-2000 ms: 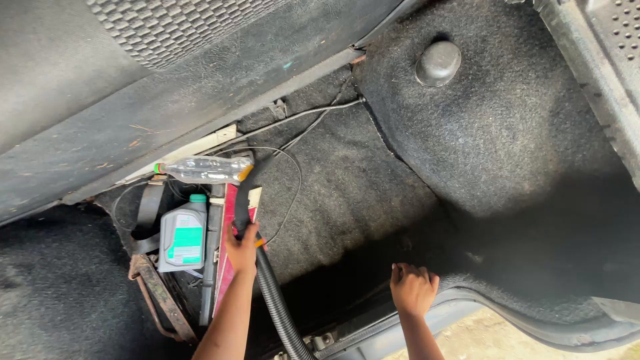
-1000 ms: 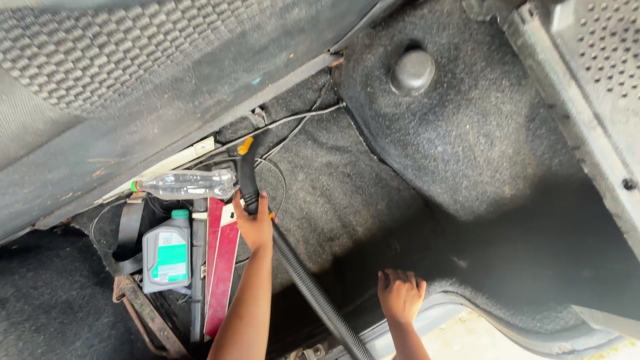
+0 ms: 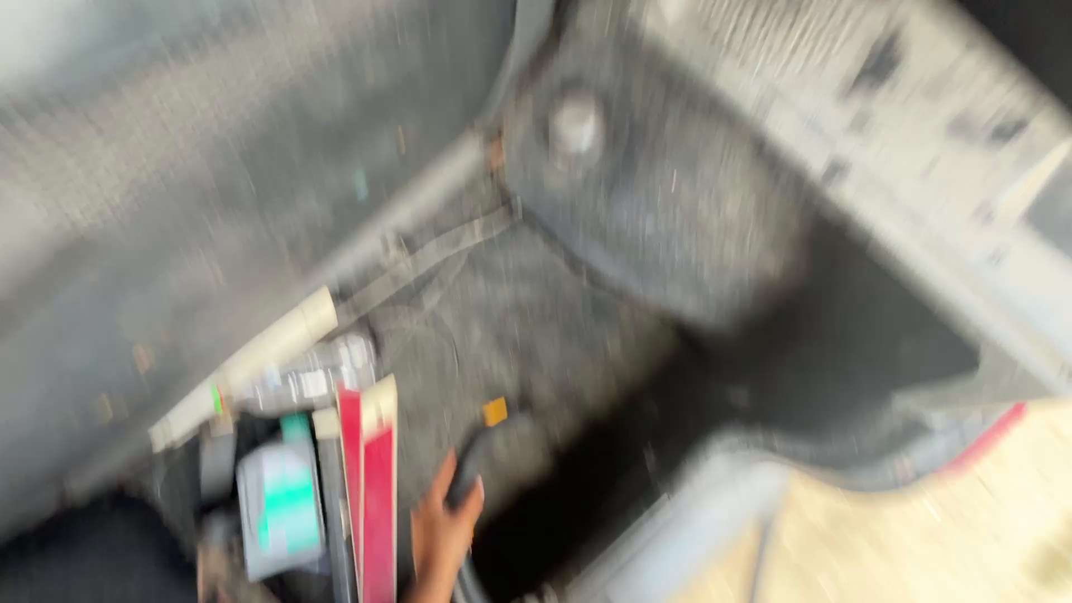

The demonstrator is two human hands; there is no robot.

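The frame of now is blurred. Near the bottom middle, my left hand (image 3: 444, 528) grips the black handle of a vacuum hose (image 3: 474, 461), which has an orange-yellow tab close to its end. Grey carpet (image 3: 536, 335) lies beneath and around the nozzle. To the left of this hand are red strips with pale edges (image 3: 379, 502), a grey jug with a green cap and label (image 3: 280, 511), and a clear plastic bottle (image 3: 314, 378) on its side. My right hand is out of view.
A seat side (image 3: 251, 209) runs across the upper left. A rounded knob (image 3: 578, 126) stands on the raised carpet. A metal frame (image 3: 837, 167) crosses the upper right, and the door sill (image 3: 670, 519) borders the lower right. Cables (image 3: 435, 251) run along the floor edge.
My left hand has brought the hose nozzle away from the bottle and cables, over the carpet right of the red strips. My right hand has dropped out of view. The view has shifted strongly.
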